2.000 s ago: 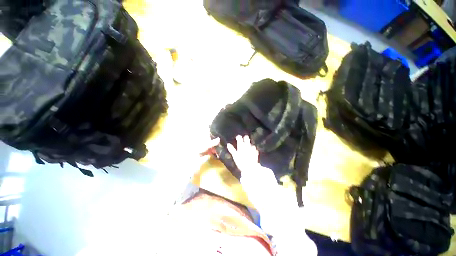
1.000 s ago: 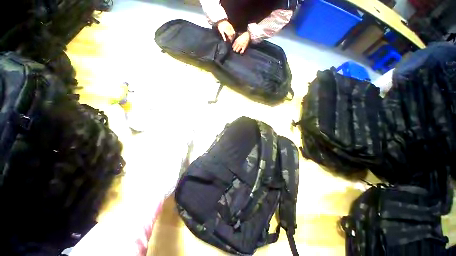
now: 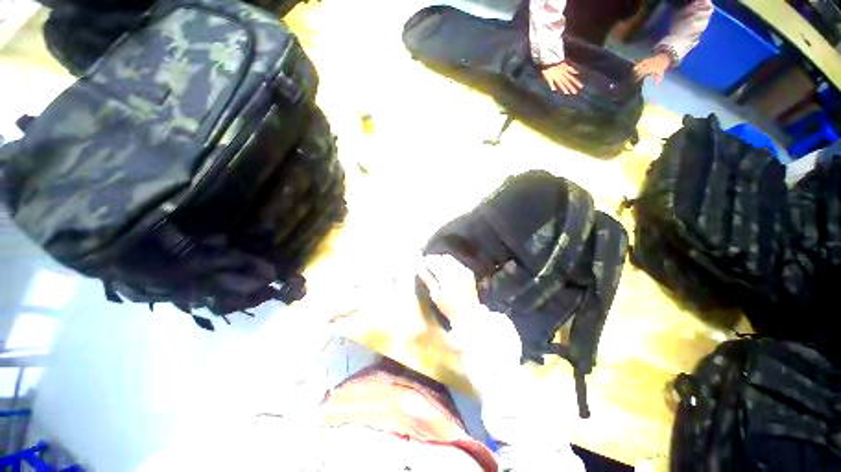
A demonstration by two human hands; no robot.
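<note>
A dark camouflage backpack (image 3: 530, 217) lies on the pale table in front of me, with its shoulder straps (image 3: 553, 267) facing up and a thin webbing tail (image 3: 582, 392) hanging toward the near edge. My right hand (image 3: 447, 281) is washed out by glare and lies at the bag's lower left side. Its fingers are too bright to tell whether they grip the fabric. My left arm and hand are lost in the glare left of the bag and cannot be made out.
A tall backpack stack (image 3: 157, 138) stands at left. More backpacks (image 3: 715, 221) are piled at right, with another backpack (image 3: 770, 406) at lower right. Across the table a person's hands (image 3: 562, 77) are at a black bag (image 3: 590, 101). A blue bin (image 3: 728, 46) is behind.
The view has shifted since one second ago. My right hand has come onto the backpack's lower left side, where no hand showed then. The other person's hands have moved apart.
</note>
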